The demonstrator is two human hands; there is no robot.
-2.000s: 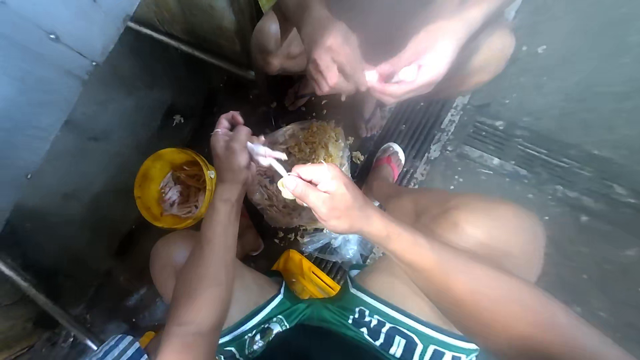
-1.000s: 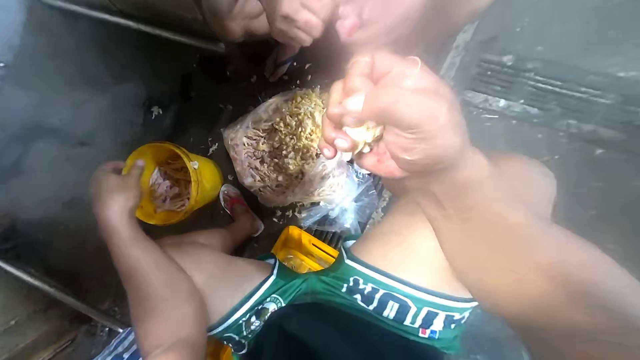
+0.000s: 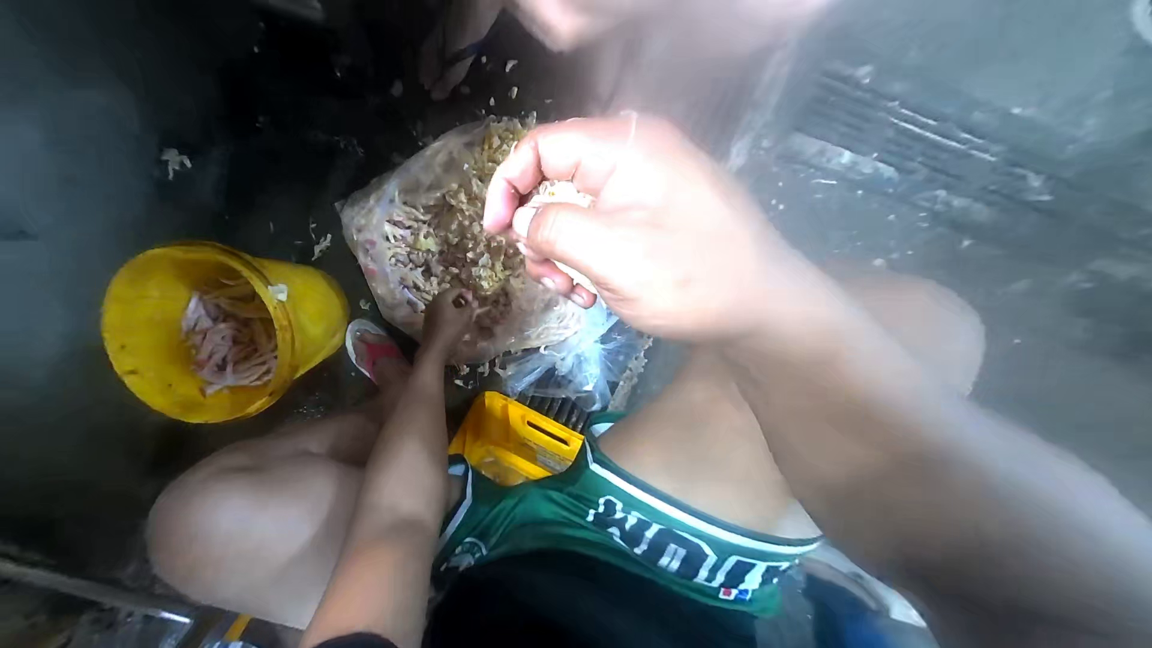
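Note:
My right hand point(image 3: 621, 225) is raised over a clear plastic bag and has its fingers curled around a pale, yellowish-white piece, whose kind I cannot tell. Below it the open bag point(image 3: 369, 225) lies on the dark floor, heaped with pale and yellowish scraps point(image 3: 468, 216) that look like chicken feet or their peelings. My left hand point(image 3: 450, 315) reaches down into the near left part of the heap; its fingertips are partly hidden among the scraps. To the left, a yellow bucket point(image 3: 315, 315) holds long, pale pinkish pieces point(image 3: 229, 337).
A yellow plastic crate point(image 3: 517, 436) sits between my legs, with a crumpled clear bag point(image 3: 576, 360) just beyond it. Scraps point(image 3: 175, 162) lie scattered on the wet floor. Another person's blurred limbs point(image 3: 630, 18) show at the top. My sandalled foot point(image 3: 373, 351) is beside the bucket.
My left hand has moved from the yellow bucket to the heap in the bag. My right hand stays raised, curled around a pale piece.

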